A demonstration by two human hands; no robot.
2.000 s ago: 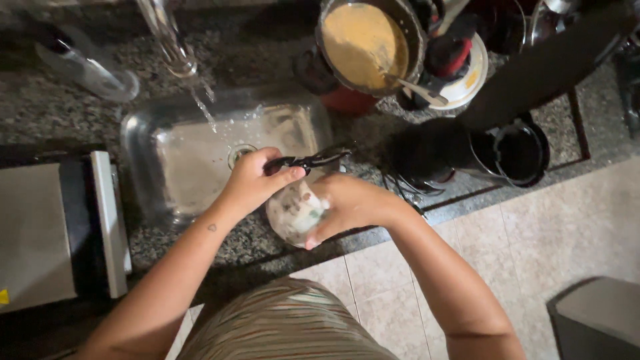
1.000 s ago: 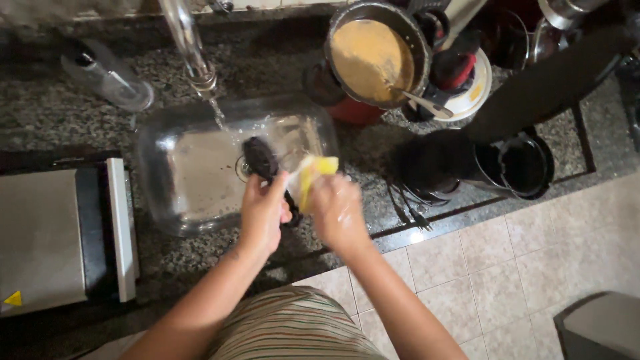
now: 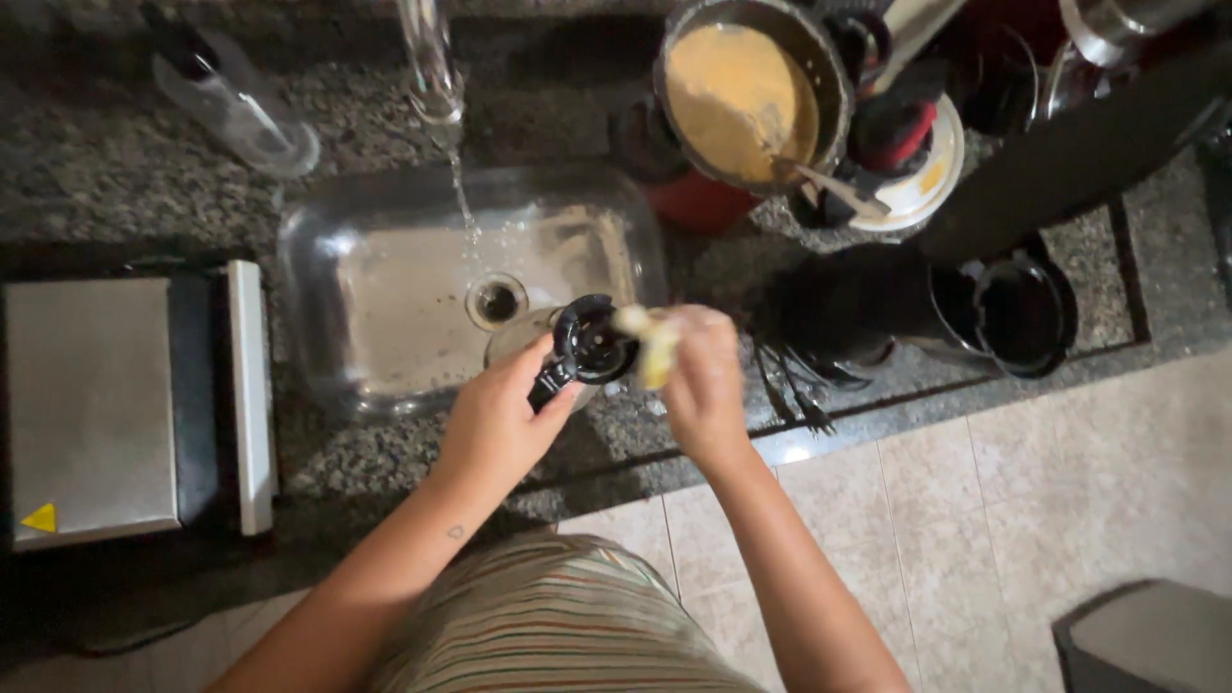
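My left hand (image 3: pixel 505 414) holds a glass carafe with a black lid and handle (image 3: pixel 594 339) over the near right edge of the stainless steel sink (image 3: pixel 385 318). The lid part faces up. My right hand (image 3: pixel 707 380) grips a yellow and whitish sponge (image 3: pixel 657 354), blurred, at the right side of the lid. Water runs from the faucet (image 3: pixel 435 82) into the sink, behind the carafe. Part of the carafe's body is hidden by my left hand and the lid.
A pot of tan liquid (image 3: pixel 746 101) with a spoon stands behind right, near a white plate (image 3: pixel 929 188). A black appliance (image 3: pixel 847 308) is at the right. A clear bottle (image 3: pixel 241 111) lies back left; a metal-topped appliance (image 3: pixel 91 404) stands left. A bin (image 3: pixel 1155 635) stands on the tiled floor.
Two seconds ago both hands were on the carafe; one second ago the sponge showed in my right hand. The sponge is now at the black lid, which my left hand has turned upward.
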